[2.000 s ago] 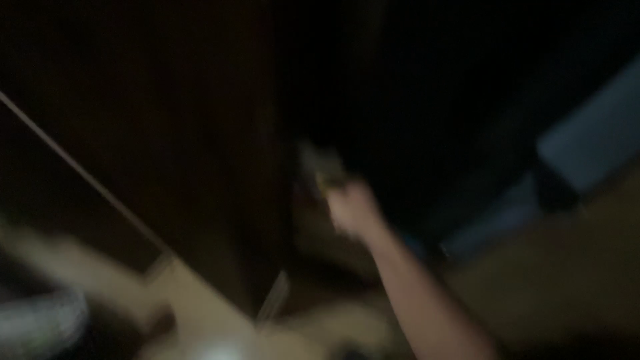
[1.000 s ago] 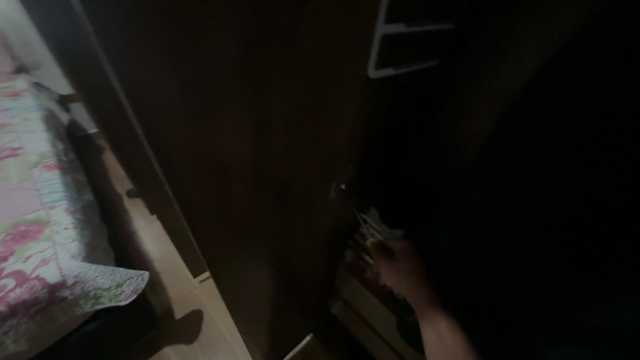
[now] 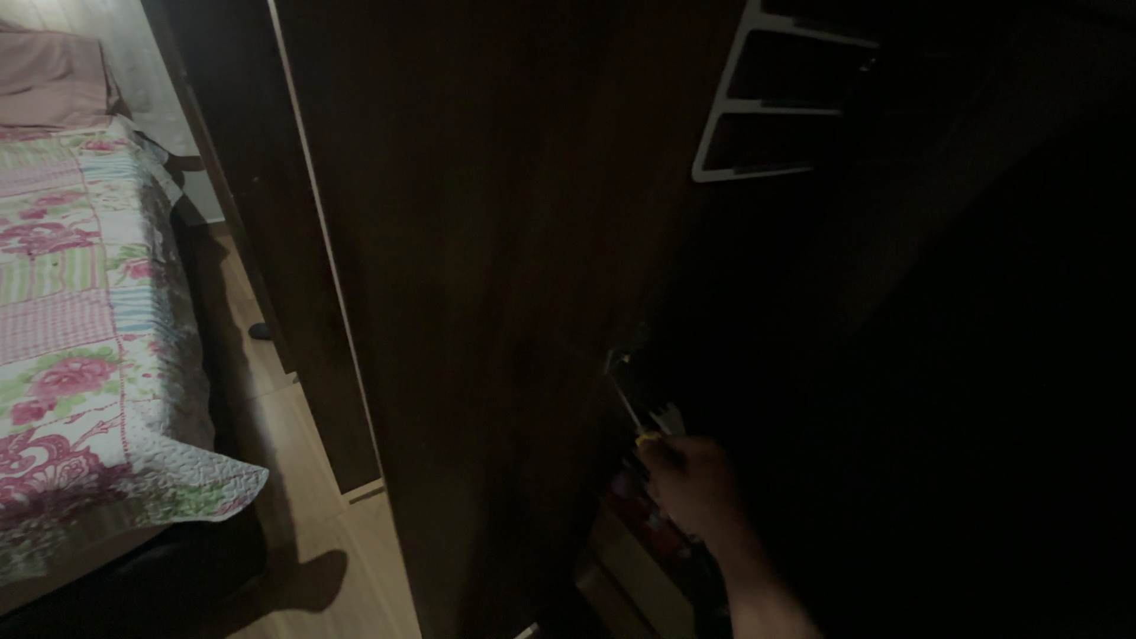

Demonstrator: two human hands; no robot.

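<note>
One hand, which looks like my right hand [image 3: 697, 479], is closed around the yellow handle of a screwdriver [image 3: 632, 410]. Its thin metal shaft points up and left, with the tip close to a small metal fitting [image 3: 619, 358] on the inner face of a dark wooden wardrobe panel [image 3: 497, 266]. Whether the tip touches the fitting cannot be told in the dim light. A pale, jagged-edged thing [image 3: 670, 417] shows just behind the fingers. My left hand is not in view.
A white rack [image 3: 710, 146] is fixed at the upper right. Below my hand lie reddish items [image 3: 652, 524] above a wooden drawer front [image 3: 639, 568]. A bed with a floral patchwork quilt [image 3: 71, 373] stands at left, beside the wooden floor [image 3: 302, 497].
The view has swung from a blurred sight of the dark interior to the panel, rack and bed. My right hand stays low inside the wardrobe, with the screwdriver near the fitting.
</note>
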